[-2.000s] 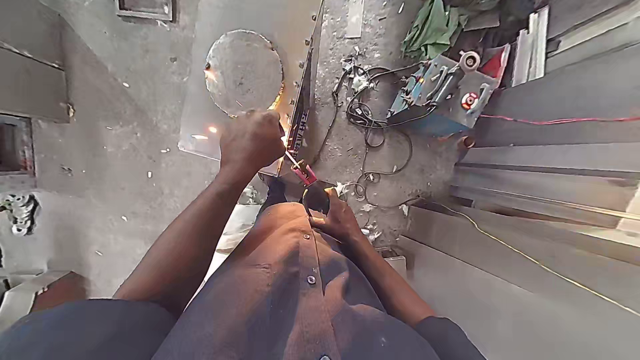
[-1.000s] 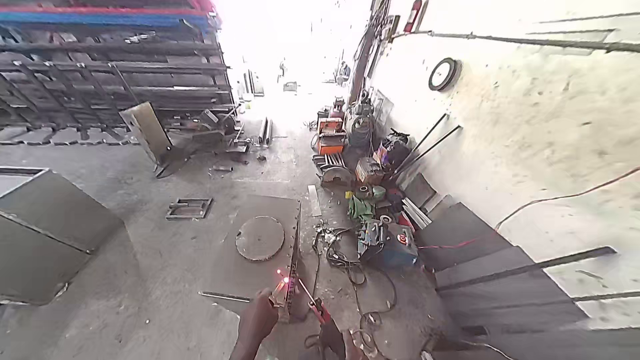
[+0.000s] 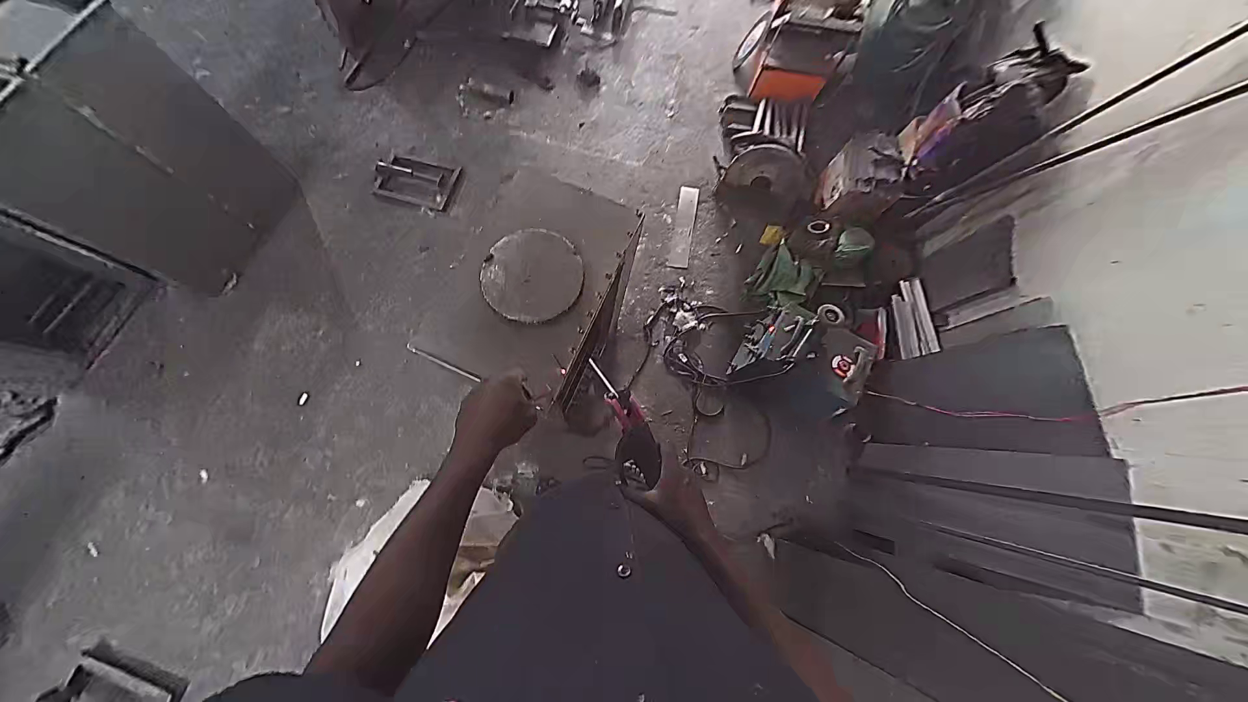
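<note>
My right hand (image 3: pixel 675 495) grips a welding electrode holder (image 3: pixel 632 419) with red jaws and a dark handle. A thin welding electrode (image 3: pixel 604 377) sticks out of it, its tip near the lower end of an upright perforated metal strip (image 3: pixel 606 307). This strip stands along the right side of a flat metal plate (image 3: pixel 458 302). A round metal disc (image 3: pixel 531 276) lies on the plate. My left hand (image 3: pixel 497 414) is curled by the plate's near edge, left of the strip; whether it holds anything is unclear. A small red glow shows between the hand and the strip.
Right of the plate are tangled cables (image 3: pixel 687 356), a blue welding machine (image 3: pixel 809 370) and green cloth (image 3: pixel 783 278). Metal sheets (image 3: pixel 985 390) lean by the wall. A flat bar (image 3: pixel 683 226) and a small metal frame (image 3: pixel 417 183) lie beyond. A large metal box (image 3: pixel 146 146) stands left.
The bright glow and sparks at the strip in the earlier frames have faded to a small red spot. The view has tilted down again since one second ago.
</note>
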